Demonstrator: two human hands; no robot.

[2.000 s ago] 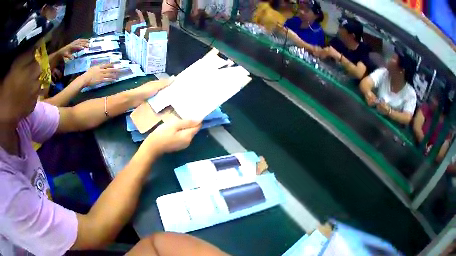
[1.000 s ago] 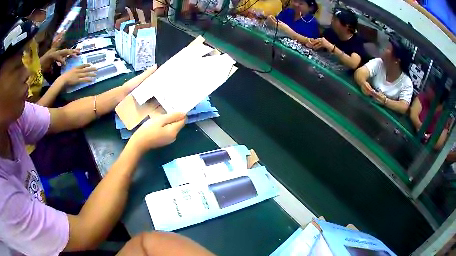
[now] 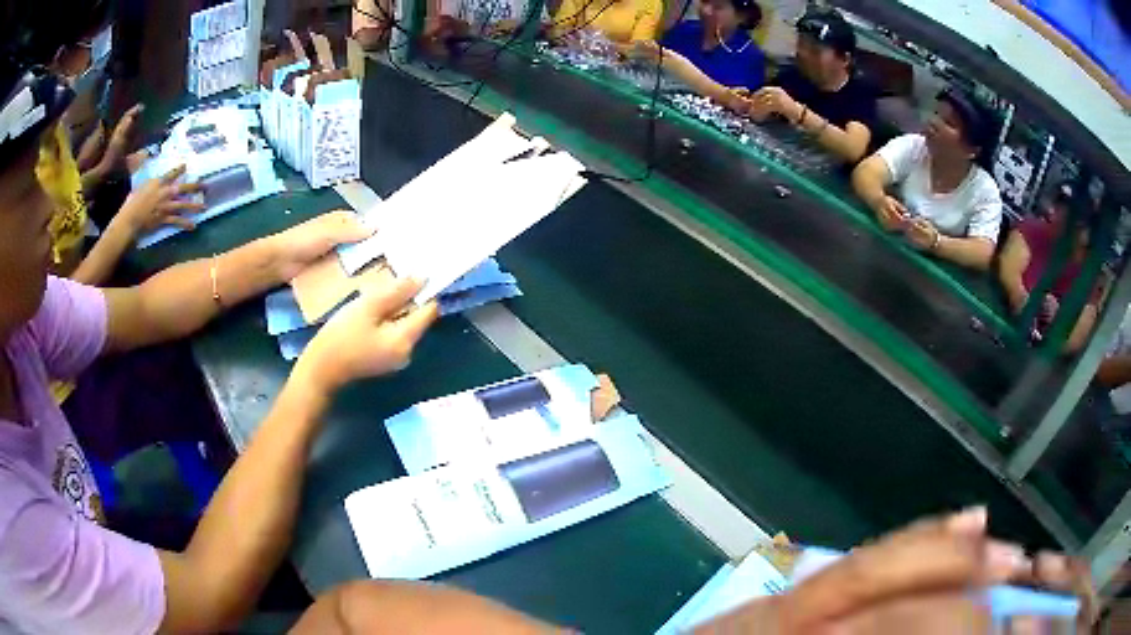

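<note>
My left hand [image 3: 887, 577] is at the bottom right, blurred, reaching in from the bottom edge over pale blue and white cartons [image 3: 726, 598]. Blurred fingers at the far lower right [image 3: 1057, 573] seem to be my right hand, mostly cut off. A light blue carton piece [image 3: 1032, 603] shows between them; whether either hand grips it cannot be told. Two flat cartons with dark printed pictures, a nearer one [image 3: 409, 521] and a farther one [image 3: 449, 424], lie overlapping on the green bench.
At left, a neighbour in a pink shirt [image 3: 93, 546] holds opened-out white card [image 3: 465, 217] over blue cartons [image 3: 478, 295]. Open cartons [image 3: 332, 134] stand beyond. The dark green belt [image 3: 695, 323] runs diagonally, its pale edge [image 3: 701, 515] beside the bench. Seated workers are across the line.
My left hand and the blurred fingers have come into view at the bottom right, covering much of the cartons there. The whole view has shifted slightly. The neighbour still holds the white card.
</note>
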